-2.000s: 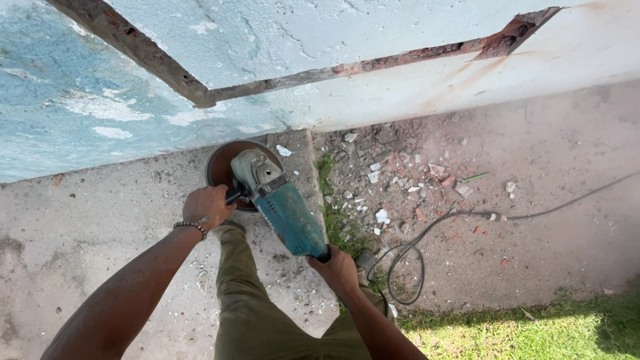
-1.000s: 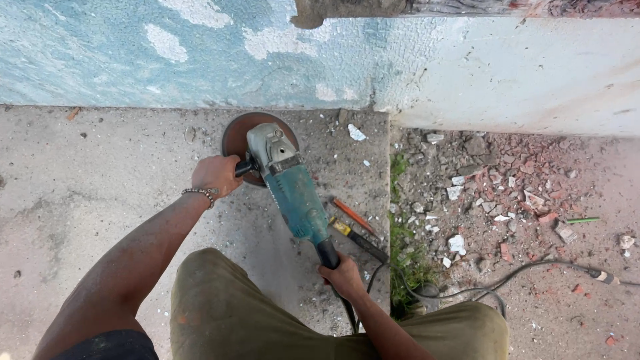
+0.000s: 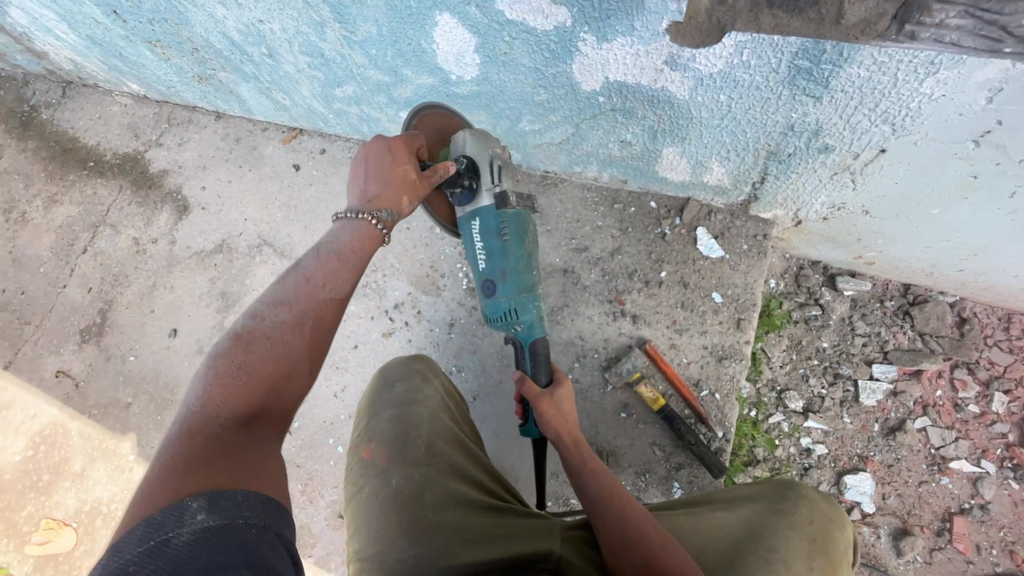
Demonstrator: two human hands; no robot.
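Observation:
A teal Makita angle grinder (image 3: 506,264) lies between my two hands, its head toward the blue wall. My left hand (image 3: 392,176), with a beaded bracelet at the wrist, grips the black side handle (image 3: 460,180). Around the rear handle (image 3: 532,368) my right hand (image 3: 550,400) is closed. The round brown disc (image 3: 440,132) stands on edge near the foot of the wall, partly behind my left hand and the grinder's head. Whether the disc spins cannot be told.
A hammer with a yellow and black handle (image 3: 680,428) and an orange chisel (image 3: 680,384) lie on the concrete floor (image 3: 240,280). Broken masonry (image 3: 920,384) covers the ground at right. The peeling blue wall (image 3: 320,72) runs across the top; a rough ledge (image 3: 800,20) juts at upper right.
The grinder's disc has gone from lying flatter over the floor to standing on edge, with both hands still on the tool. The view has shifted left along the wall.

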